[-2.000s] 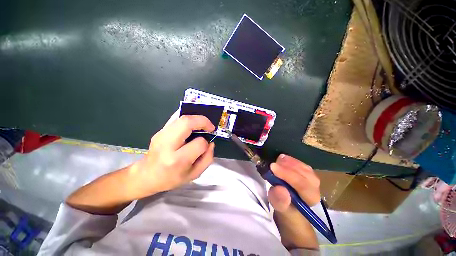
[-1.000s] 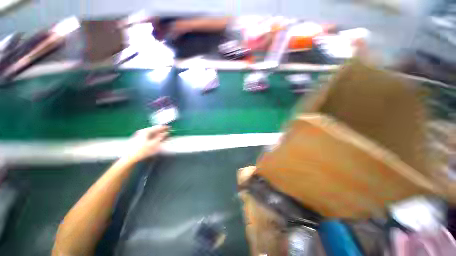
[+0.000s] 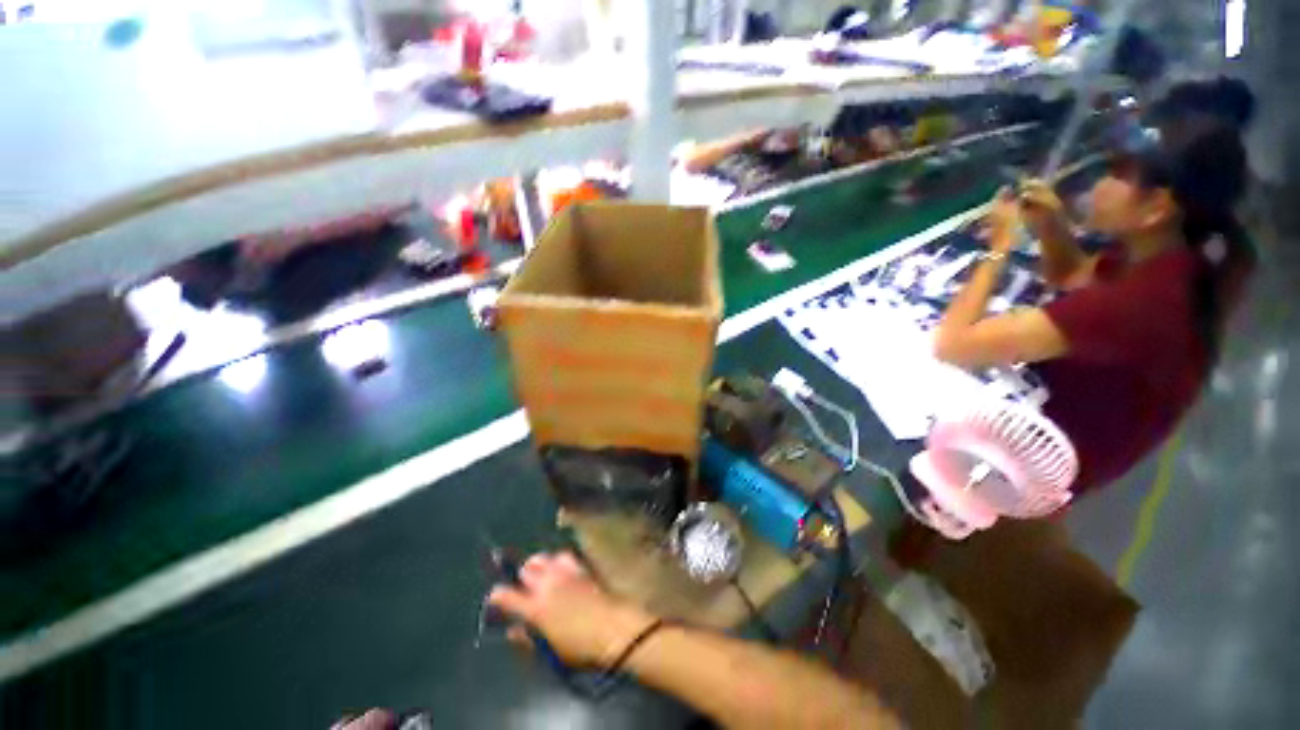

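My right hand (image 3: 563, 606) is low in the middle over the dark green bench, with a dark band at the wrist. A blue handle (image 3: 548, 656), likely the soldering iron, shows partly under its fingers; the tip is not clear. A small blurred dark piece (image 3: 505, 568), perhaps a screen, is at the fingertips. My left hand (image 3: 368, 720) is mostly cut off by the bottom edge, with a small pale thing (image 3: 415, 722) beside it that I cannot make out. The round tin (image 3: 707, 542) of shiny silver scraps stands right of my right hand.
A tall open carton (image 3: 610, 371) stands over the black fan (image 3: 613, 482). A blue soldering station (image 3: 756, 492) lies by the tin on cardboard. A pink fan (image 3: 994, 464) is at right, near a person in dark red (image 3: 1126, 371). The green conveyor (image 3: 428, 407) carries devices beyond a white rail.
The view has swung up and right, bringing in the pink fan and the seated person. The arm reaching to the conveyor is gone from there; my right hand is now low over the bench.
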